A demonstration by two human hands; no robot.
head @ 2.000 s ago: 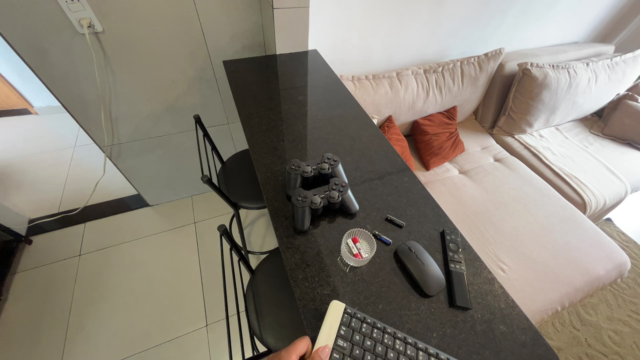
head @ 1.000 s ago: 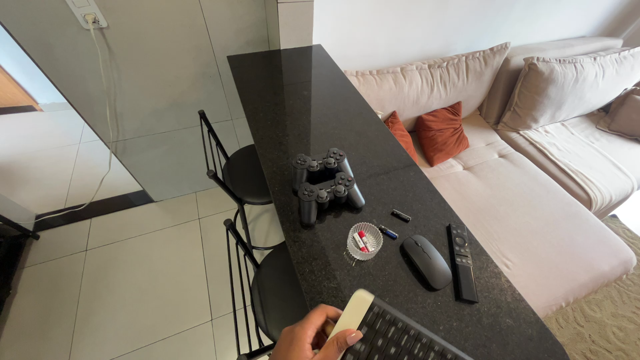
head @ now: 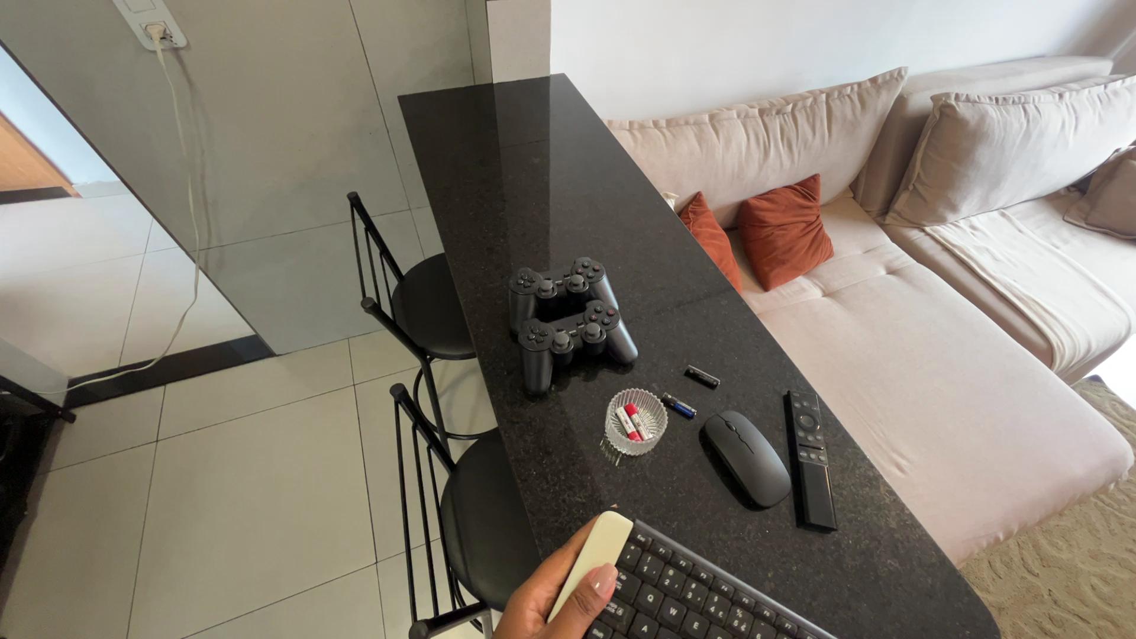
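Note:
My left hand [head: 559, 590] grips the left end of a black keyboard [head: 679, 595] with a cream end piece, thumb on top, at the bottom edge of the view. My right hand is out of sight. Beyond the keyboard, a ribbed glass bowl [head: 636, 422] holds red-and-white batteries [head: 633, 422]. Two loose batteries, one dark [head: 702, 376] and one blue and black [head: 679, 406], lie beside it. To their right are a black wireless mouse [head: 745, 459] and a black remote control [head: 809, 460]. Two black game controllers [head: 572, 324] sit one behind the other farther back.
These things rest on a narrow black stone counter [head: 506, 169]. Two black stools [head: 484, 515] stand along its left side. A beige sofa [head: 887, 355] with rust-coloured cushions [head: 785, 232] is on the right. A white cable [head: 191, 213] hangs from a wall socket [head: 155, 31].
My left hand has come further into view at the keyboard's left end since two seconds ago. The keyboard's tilt has changed. The things on the counter have stayed in place.

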